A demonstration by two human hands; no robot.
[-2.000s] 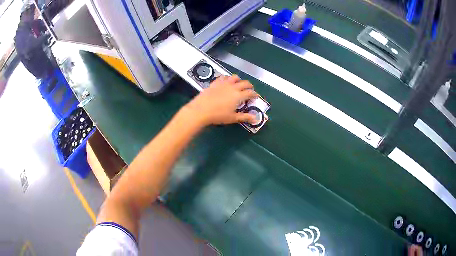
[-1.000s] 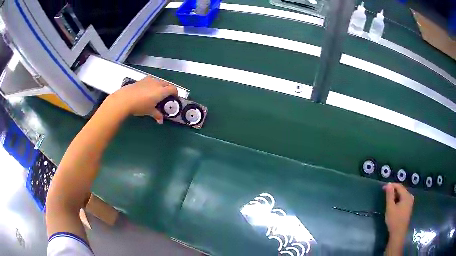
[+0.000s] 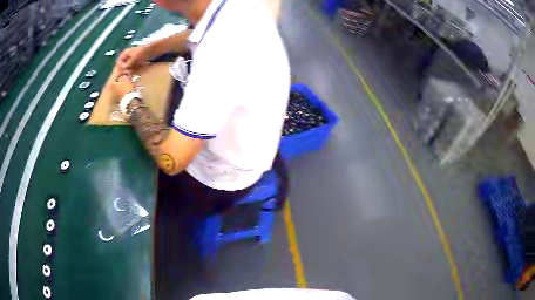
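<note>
Neither of my hands is in the picture; only a white patch, probably my clothing, shows at the bottom edge. Nearest in front of me, several round black parts with pale centres lie in a row on the green bench mat. One round part lies apart, further along. Thin white crescent pieces lie on a glossy clear sheet near the bench edge.
A person in a white shirt sits on a blue stool, both hands over a brown cardboard sheet. A blue crate of dark parts stands beyond. Another blue crate is at the right.
The view has swung right, along the bench and over the floor. My left hand with the fixture, my right hand and the machine have left the picture. The neighbouring person has come into view.
</note>
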